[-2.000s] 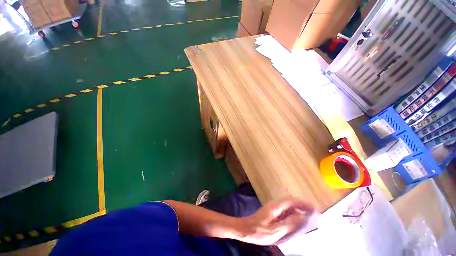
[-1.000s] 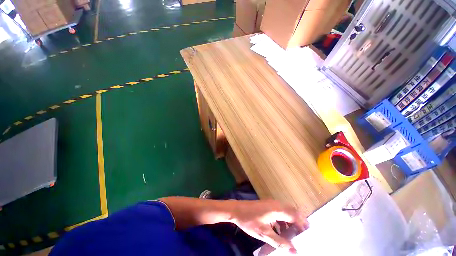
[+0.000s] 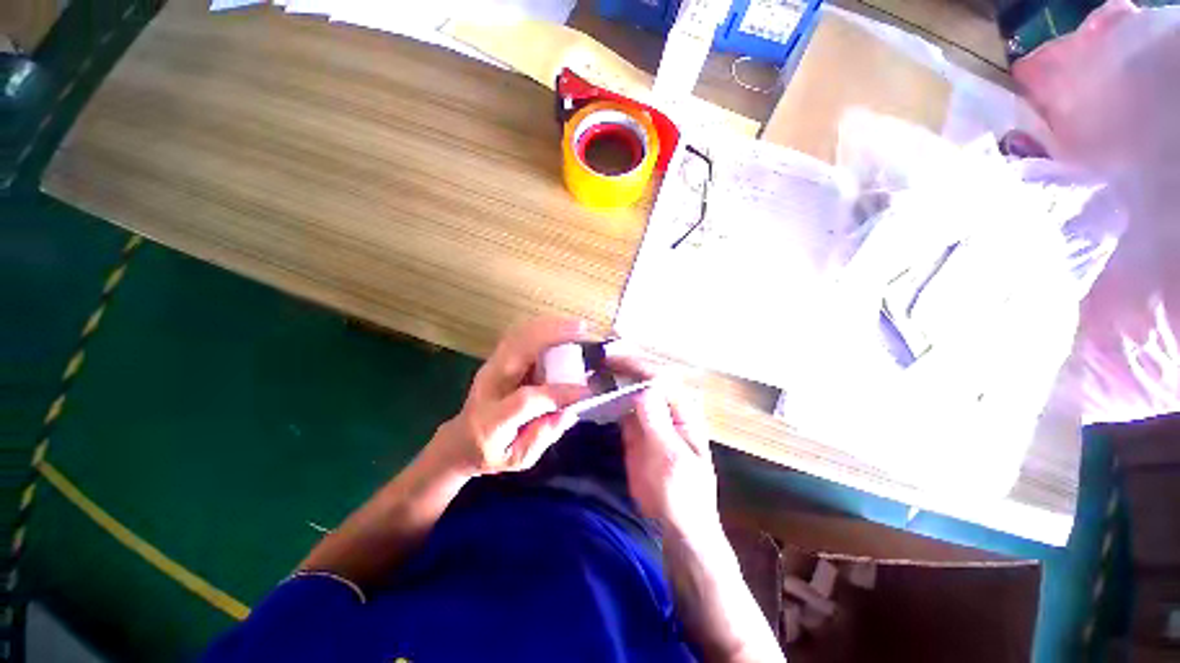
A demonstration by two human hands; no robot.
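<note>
My left hand (image 3: 518,404) and my right hand (image 3: 666,447) are together at the near edge of the wood-grain desk. Between them they hold a small white box (image 3: 564,368) with a flap or panel standing out towards my right hand. My left hand grips its left side, and my right fingertips pinch the flap's right end. A dark gap shows between the box and the flap. On the right of the desk lies a shiny clear plastic bag (image 3: 1055,220) with overexposed white pieces in and around it.
Eyeglasses (image 3: 703,194) lie on white paper (image 3: 764,214). A yellow tape roll (image 3: 606,156) on a red dispenser (image 3: 666,130) stands on the desk (image 3: 324,156). Blue bins (image 3: 773,23) are at the back. A brown carton (image 3: 951,609) below right holds small white pieces (image 3: 811,593). Shiny pink material is far right.
The view has swung right and down, bringing the plastic bag and the carton into view. My right hand now shows, and both hands are on the small white box.
</note>
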